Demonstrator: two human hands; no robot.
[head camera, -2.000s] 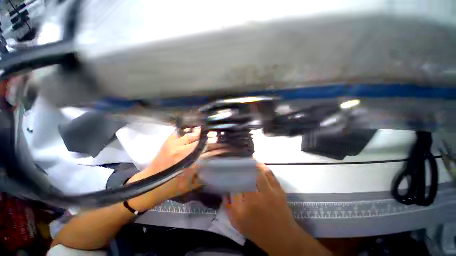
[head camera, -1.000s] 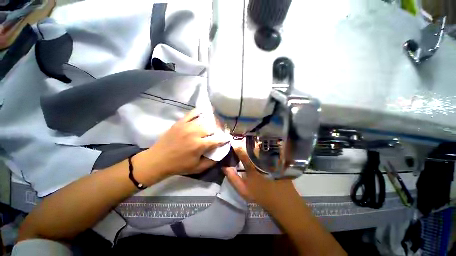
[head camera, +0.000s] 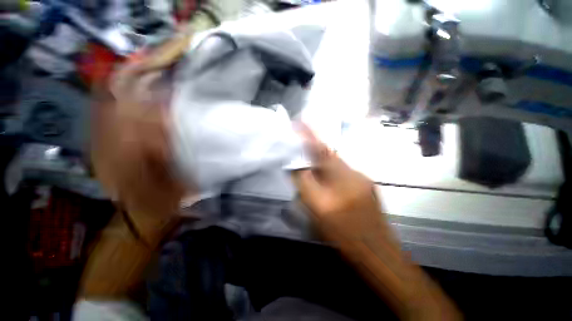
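Note:
The light grey and dark grey fabric (head camera: 226, 138) is bunched between my two hands at the left of the machine table, blurred. My right hand (head camera: 335, 194) pinches the pale cloth at its right edge between thumb and fingers. My left hand (head camera: 138, 144) is strongly blurred at the cloth's left side; its fingers cannot be made out. The sewing machine's needle area (head camera: 401, 116) is to the right of my hands, apart from the cloth I hold.
A dark block (head camera: 494, 150) lies on the white table (head camera: 439, 200) right of the needle. Black scissor handles (head camera: 555, 222) are cut by the right edge. Red packaging (head camera: 56, 226) and a grey fan-like box (head camera: 50, 119) are at the left.
The fabric has left the needle area and moved left, gathered up between my hands. My left hand has moved left and up. The view has shifted, with the machine now farther right.

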